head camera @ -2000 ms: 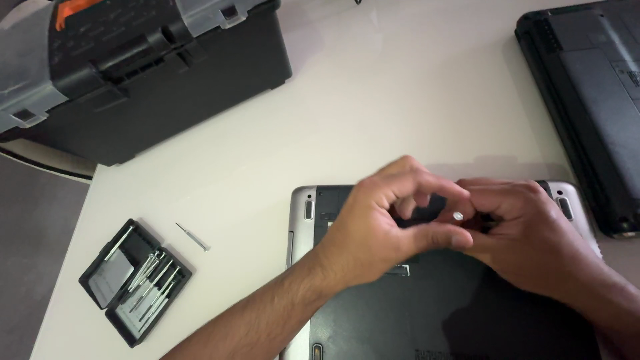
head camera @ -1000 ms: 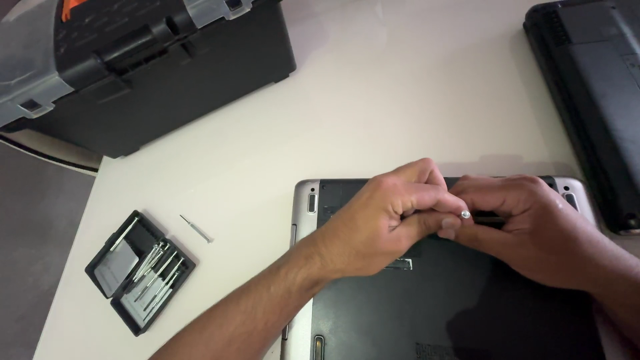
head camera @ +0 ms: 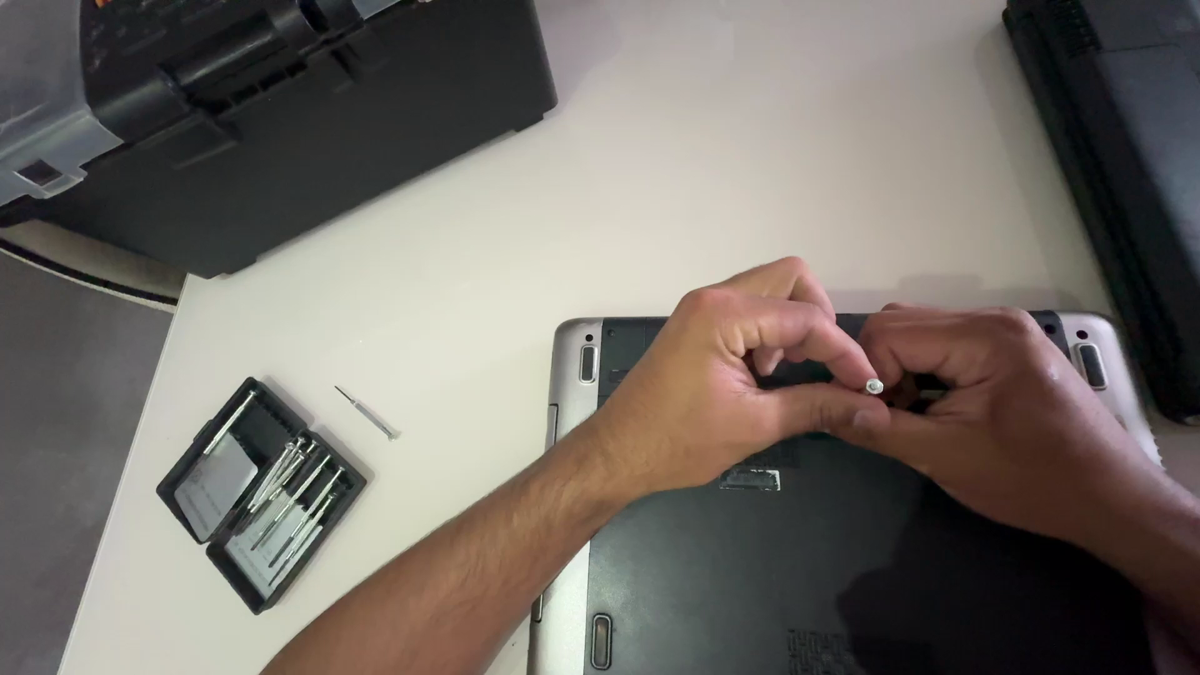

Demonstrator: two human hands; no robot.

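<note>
A laptop [head camera: 712, 572] lies with its dark underside up and silver edges showing. Over its far part, my left hand [head camera: 741, 375] pinches a small screwdriver [head camera: 874, 385] between thumb and index finger; only the round silver end shows, pointing up. My right hand [head camera: 994, 403] is closed in against it, thumb touching the left thumb, its fingertips on or beside the tool. What lies beneath the fingers is hidden. Left of the laptop, a black case of precision screwdrivers [head camera: 352, 476] lies open with several metal drivers inside. One loose precision screwdriver [head camera: 367, 413] rests on the table beside it.
A large black toolbox [head camera: 375, 122] with clear plastic organizer parts stands on the table [head camera: 450, 309] at the far left. Another dark laptop [head camera: 1148, 141] lies at the far right, close to the first laptop's corner. The table's left edge runs past the screwdriver case.
Both hands stay together over the laptop's far part. My left fingers have shifted their pinch around the screwdriver's end, curling in and then spreading somewhat again.
</note>
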